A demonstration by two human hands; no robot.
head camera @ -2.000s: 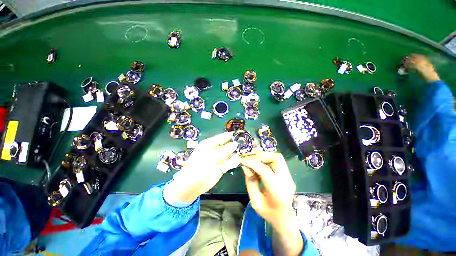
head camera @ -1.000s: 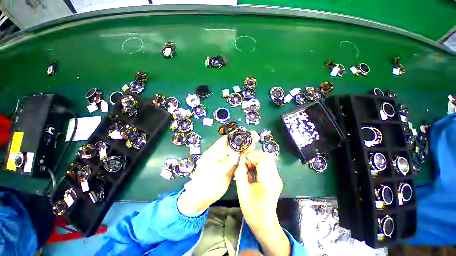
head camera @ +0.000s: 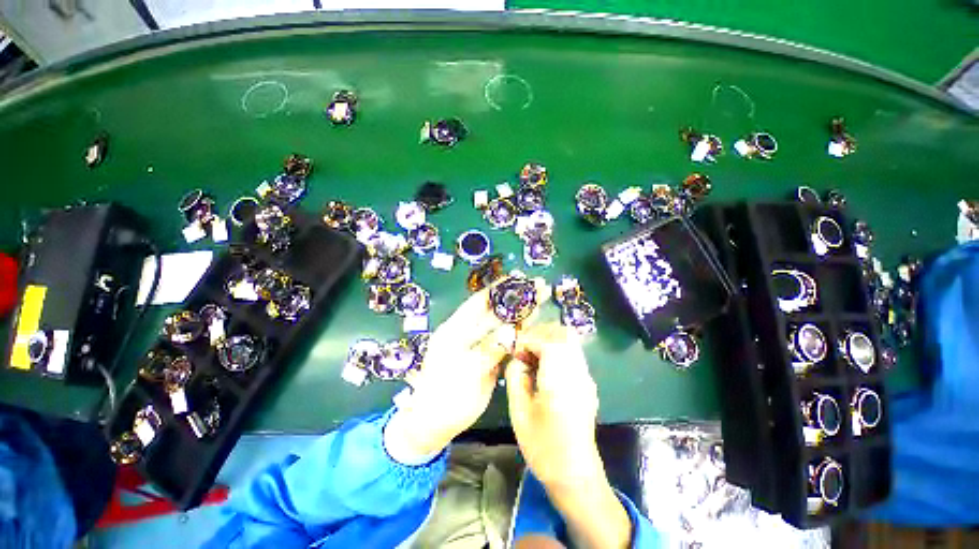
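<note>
My left hand [head camera: 449, 370] grips a round unit [head camera: 513, 299] with a shiny dark face, held above the mat in front of me. A gold-brown portion [head camera: 485, 272] shows just beyond the unit's upper left edge. My right hand [head camera: 550, 391] is right beside it, fingers bent together at the unit's lower edge. Whether the right fingers hold a thin tool or small part cannot be seen. The black parts box [head camera: 692, 281] with white speckled pieces [head camera: 642, 273] stands to the right of the hands.
A black compartment tray [head camera: 322, 257] with units lies at left, and black trays [head camera: 748, 429] with ringed units at right. Loose units [head camera: 396, 356] lie between them. A black equipment box [head camera: 81, 290] stands far left. A crinkled plastic bag [head camera: 687, 483] lies below the bench edge. Blue sleeves [head camera: 939, 375] show at right.
The other person's hand at the upper right has gone from view. My hands have stayed together at the unit, now seen more face-up; my right hand has turned slightly.
</note>
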